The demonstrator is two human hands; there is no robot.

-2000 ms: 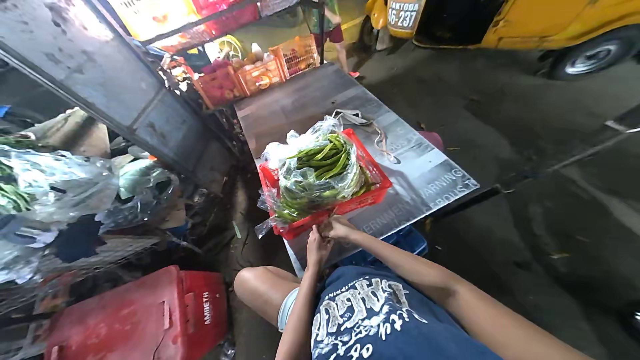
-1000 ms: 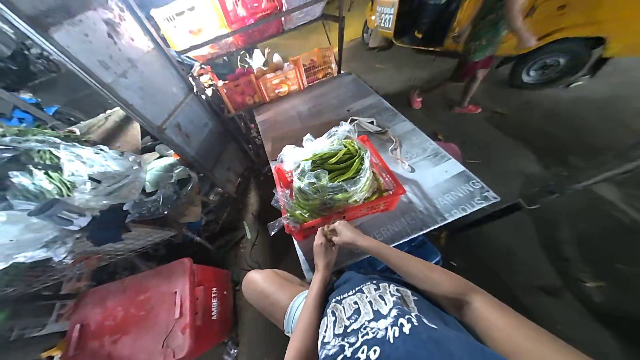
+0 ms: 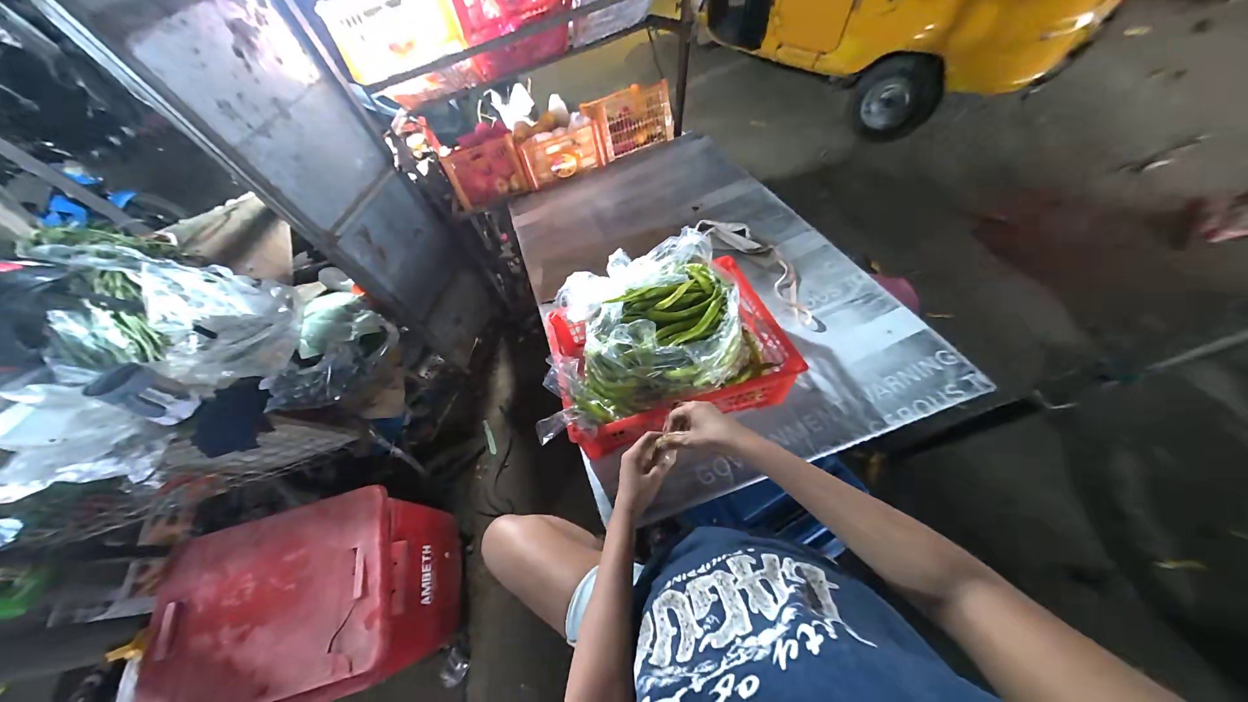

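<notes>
My left hand [image 3: 645, 470] and my right hand [image 3: 700, 429] meet at the near edge of a red plastic crate [image 3: 770, 385]. Fingertips of both are pinched around something small and pale brownish, too small to name. In the crate lies a clear plastic bag [image 3: 609, 341] with long green pods or peppers [image 3: 687, 304] showing at its opening. The crate rests on a grey printed sheet-topped table [image 3: 848, 292]. Behind it on the tabletop lies a pale strap [image 3: 780, 278].
Orange crates of produce [image 3: 561, 151] stand past the table's far end. A red lidded cooler box [image 3: 283, 585] is at lower left, below plastic-bagged greens [image 3: 127, 322]. A blue crate [image 3: 770, 507] sits under the table's near edge. A yellow vehicle [image 3: 936, 39] stands at the back right.
The person at the back right, seen beside the yellow vehicle one second ago, is out of view except perhaps a blur at the right edge. My hands remain together by the crate.
</notes>
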